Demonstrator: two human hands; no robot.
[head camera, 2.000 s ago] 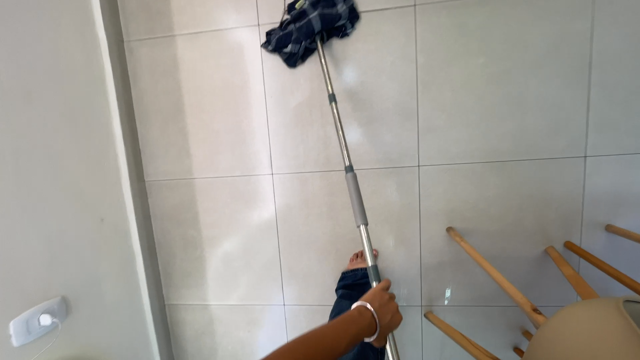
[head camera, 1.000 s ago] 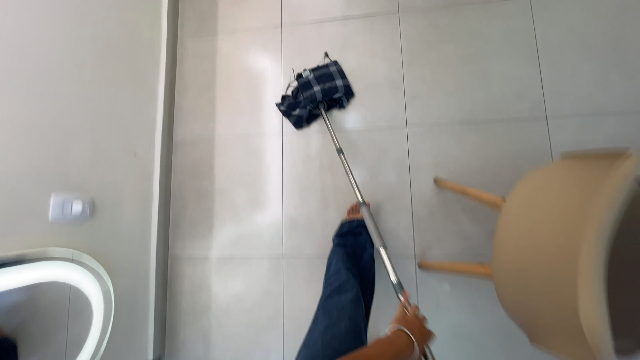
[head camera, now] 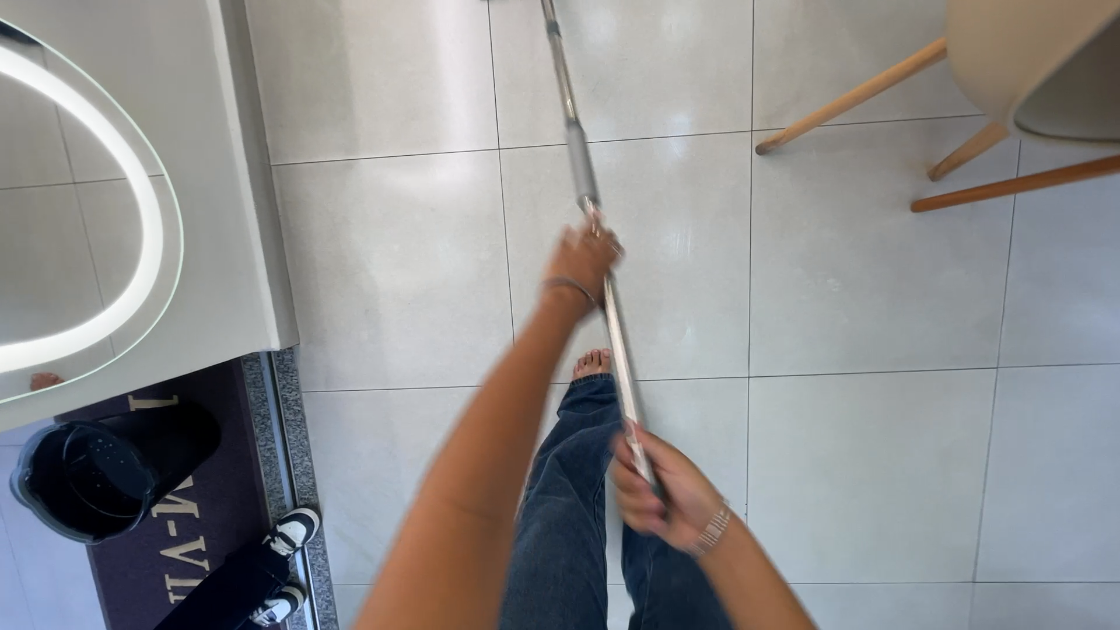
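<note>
A metal telescopic pole (head camera: 621, 354) with a grey sleeve runs from the top of the view down to my hands. My left hand (head camera: 588, 254) is wrapped around it just below the grey sleeve, slightly blurred. Lower down, near the pole's end, my right hand (head camera: 656, 481) grips it too; a metal watch band or bracelet circles that wrist. The pole's far end lies beyond the top edge, so its head is hidden. My bare foot (head camera: 592, 362) shows beside the pole, below my left hand.
A beige chair (head camera: 989, 61) with wooden legs stands at upper right. A wall with a lit oval mirror (head camera: 153, 219) is at left. Below it, a black bucket (head camera: 157, 429) stands on a dark lettered doormat (head camera: 223, 437), near another person's sneakers (head camera: 293, 531) at the metal door track (head camera: 278, 437).
Two hands now show on the pole, where the earlier frames show one. The dark checkered cloth at the pole's far end has left the view. The view has shifted, bringing in the bucket and doormat.
</note>
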